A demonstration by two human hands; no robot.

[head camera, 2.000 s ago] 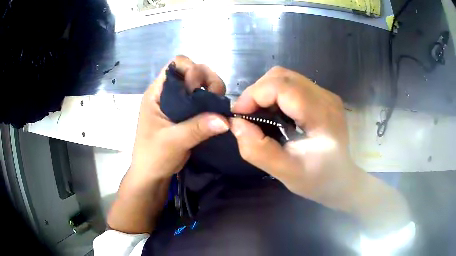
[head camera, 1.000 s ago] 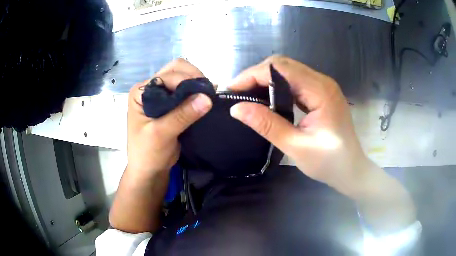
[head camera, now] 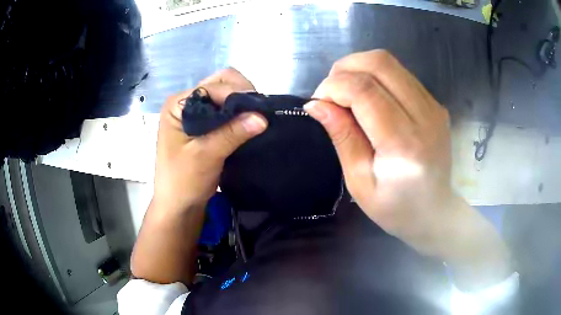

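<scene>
A dark fabric bag panel (head camera: 283, 166) hangs between my hands over the lap. A silver metal zipper (head camera: 289, 112) shows as a short toothed line along its top edge, and more teeth run round its lower right corner. My left hand (head camera: 212, 129) grips the bunched, gathered fabric at the upper left, thumb on top. My right hand (head camera: 387, 129) pinches the panel's top right edge at the zipper between thumb and fingertips. Loose threads stick up from the bunched end. Whether a slider is under the right fingertips is hidden.
A grey metal table plate (head camera: 418, 37) with a white front edge (head camera: 504, 166) lies beyond. A large black fluffy mass (head camera: 61, 74) is at the left. A black cord (head camera: 490, 80) runs down the right side. A yellow-marked board edge is at the far side.
The right hand has moved up and drawn the panel's top edge out straighter. The flap that stood up at the right is now out of sight. The left hand keeps its grip.
</scene>
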